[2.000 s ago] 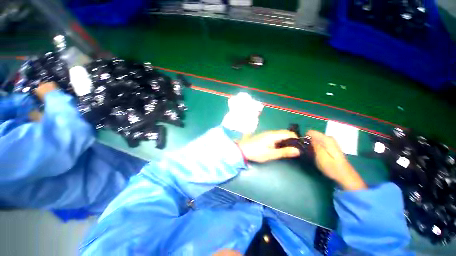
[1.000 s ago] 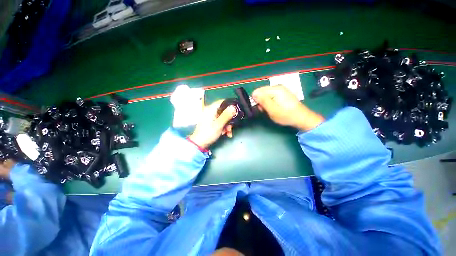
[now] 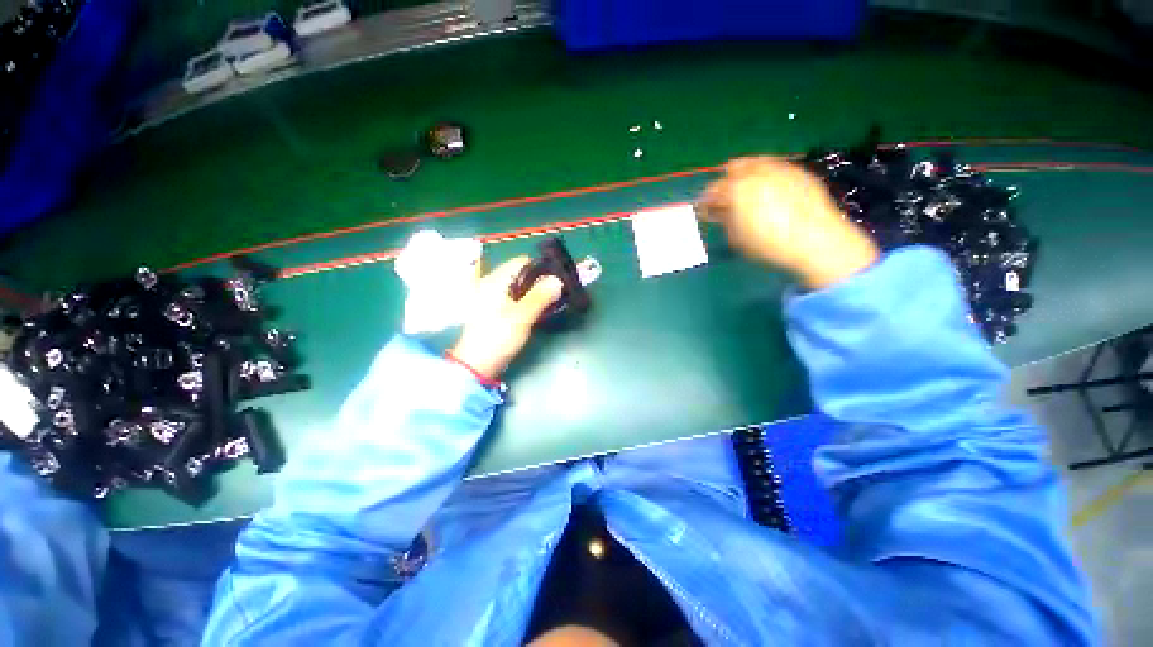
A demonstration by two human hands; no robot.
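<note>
My left hand (image 3: 506, 316) holds a black wristwatch (image 3: 551, 281) with its strap looped and a silver buckle glinting on its right side. My right hand (image 3: 778, 215) is blurred, above the bench near the right watch pile (image 3: 993, 234); whether its fingers hold anything cannot be told. A crumpled white cloth (image 3: 436, 272) lies just left of my left hand. A flat white card (image 3: 669, 241) lies between my hands. Another pile of black watches (image 3: 158, 379) lies at the left.
The green bench (image 3: 607, 392) has red lines along it. Two small dark round pieces (image 3: 445, 139) and several white specks lie on its far part. Blue bins (image 3: 708, 19) stand beyond. A neighbour's blue sleeve (image 3: 44, 556) is at the lower left.
My right hand has moved away from the watch towards the right pile, uncovering the white card. My left hand still holds the watch. The view has shifted.
</note>
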